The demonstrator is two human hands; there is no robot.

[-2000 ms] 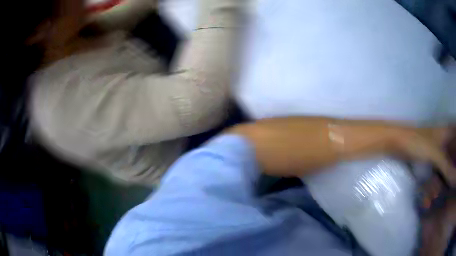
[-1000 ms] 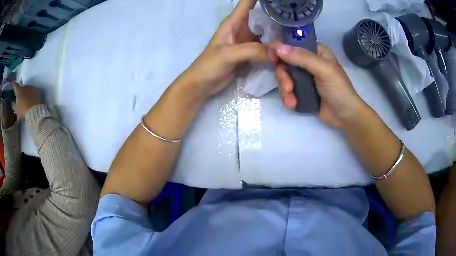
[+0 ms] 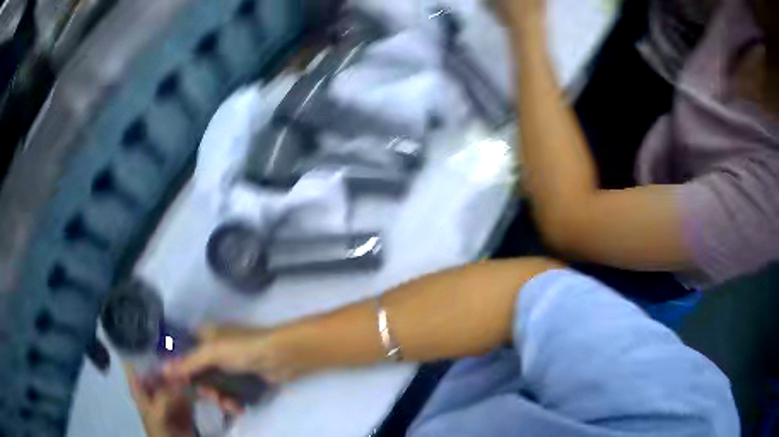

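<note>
The frame is blurred. A grey handheld blower (image 3: 132, 316) is at the lower left, its round finned head up and left and its handle running down to the right. A small white-purple light glows below the head. My right hand (image 3: 235, 352) is closed around the handle. My left hand (image 3: 162, 405) is at the bottom edge, partly cut off, with fingers close to the blower and my right hand; blur hides whether it grips.
A loose blower (image 3: 320, 253) lies right of the held one. Several more lie beyond, among crumpled white sleeves (image 3: 397, 81). A row of blue-grey boxes (image 3: 145, 154) curves along the left. A coworker's arm (image 3: 555, 162) reaches over the sheet's right edge.
The view has swung right: the waiting blowers, boxes and right-side coworker now fill it, and the left-side coworker is out of view. The held blower is still in my right hand, its light lit.
</note>
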